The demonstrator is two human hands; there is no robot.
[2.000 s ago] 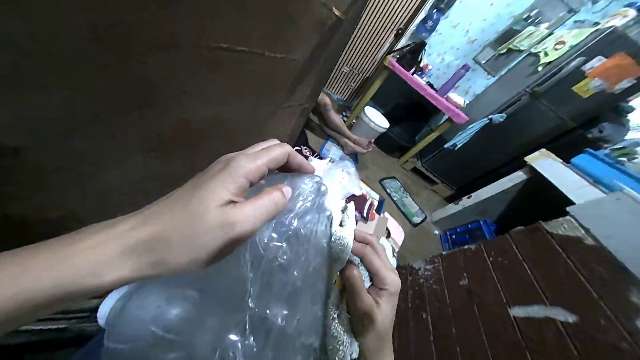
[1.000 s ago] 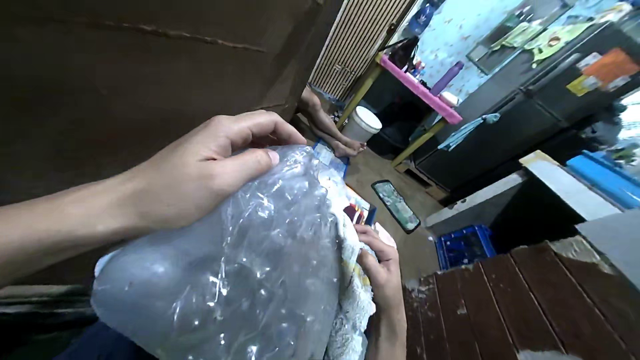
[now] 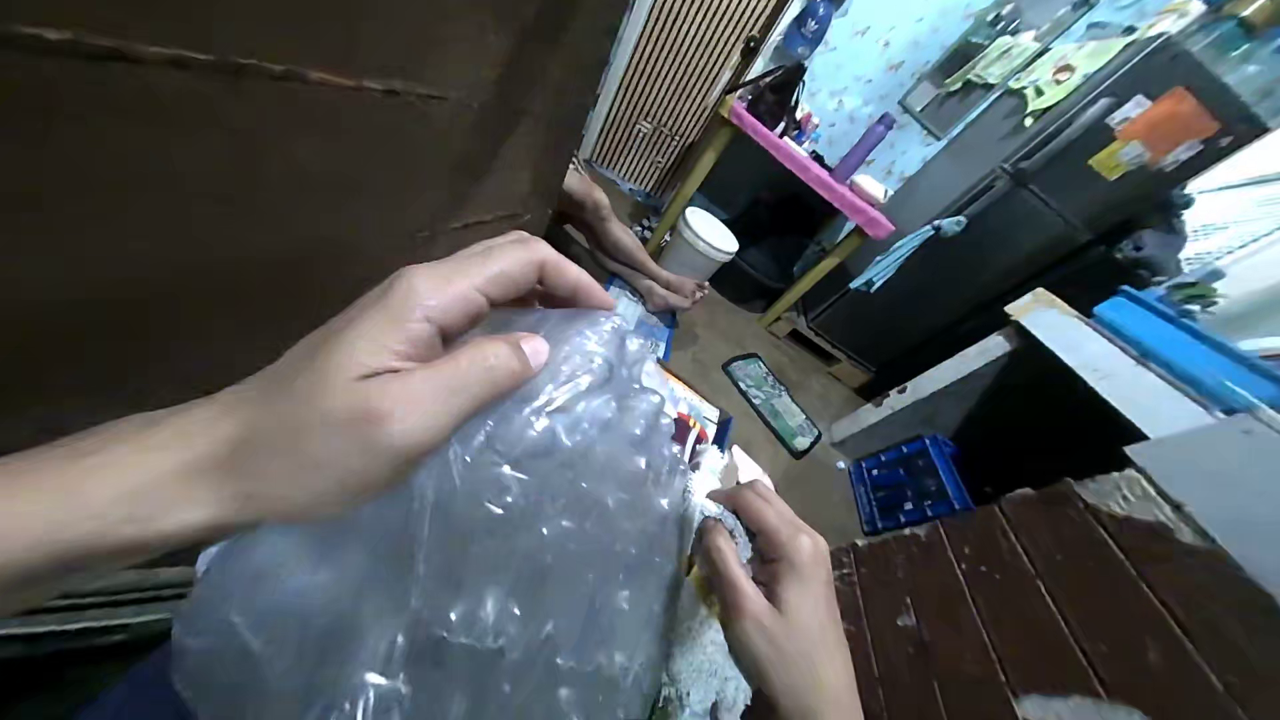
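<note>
A large sheet of clear bubble wrap (image 3: 520,540) fills the lower middle of the head view. My left hand (image 3: 400,370) pinches its upper edge between thumb and fingers. At the sheet's right side, my right hand (image 3: 780,590) has its thumb and fingers closed on a whitish fluffy cloth (image 3: 705,650). The cloth lies against the bubble wrap, its lower part running out of view. What lies under the wrap is hidden.
A dark brown panel (image 3: 250,180) stands at the left. Another person's legs (image 3: 630,240) rest by a white bucket (image 3: 700,242). Beyond are a pink-edged table (image 3: 810,170), a dark refrigerator (image 3: 960,270), a floor mat (image 3: 772,404), a blue crate (image 3: 908,485) and brown boards (image 3: 1030,600).
The bubble wrap has spread over more of the cloth and of the items behind it than two seconds ago. Both hands remain at its edges.
</note>
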